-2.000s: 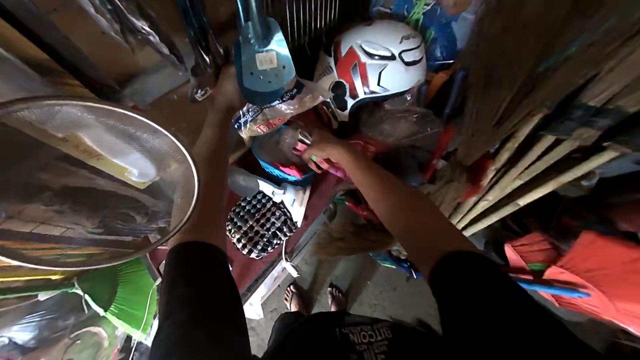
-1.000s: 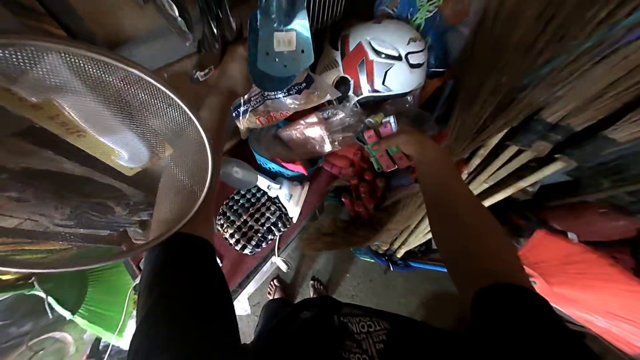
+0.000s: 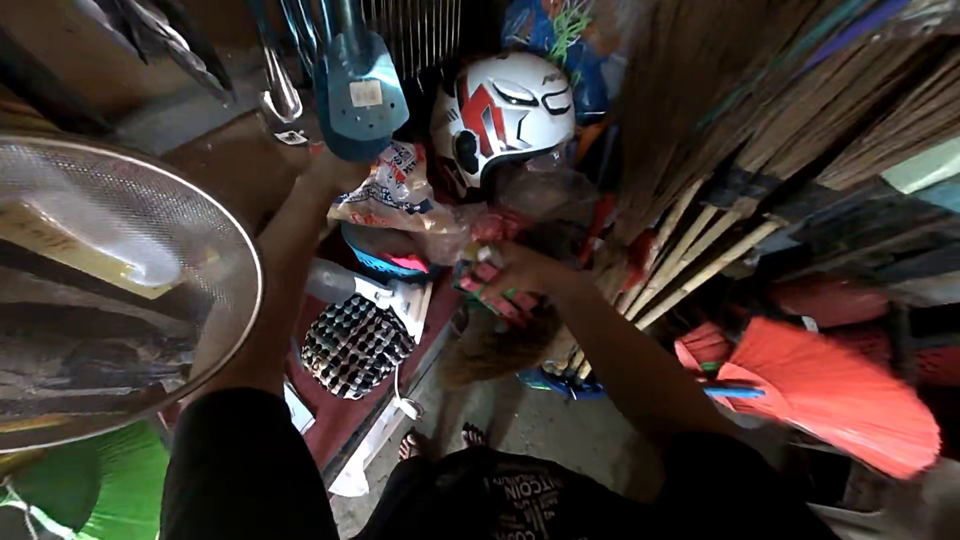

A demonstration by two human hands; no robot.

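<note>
My right hand [image 3: 525, 271] is closed on several small pink-and-green packs [image 3: 495, 289], blurred, above the edge of a dark red bench. My left hand [image 3: 330, 176] reaches up beside a printed plastic bag [image 3: 394, 191], partly behind hanging blue metal scoops [image 3: 367, 97]; its fingers are hard to make out. Below the bag sits a blue plastic basket [image 3: 390, 262] with something pink inside. A black-and-white patterned pouch [image 3: 356, 345] lies on the bench beside a white plastic device [image 3: 394, 300]. A white helmet [image 3: 517, 112] with red marks rests behind the basket.
A large round mesh strainer [image 3: 259, 277] hangs close at the left, above a green broom or fan [image 3: 124, 480]. Stick brooms with pale handles [image 3: 675, 255] crowd the right side. Red bristle brooms [image 3: 832, 397] lie at lower right. The bench edge [image 3: 375, 412] runs near my feet.
My right hand was over the basket area, then moved right holding the pink-and-green packs, and is now lower and further left with them. The crinkled clear plastic over the basket has shifted.
</note>
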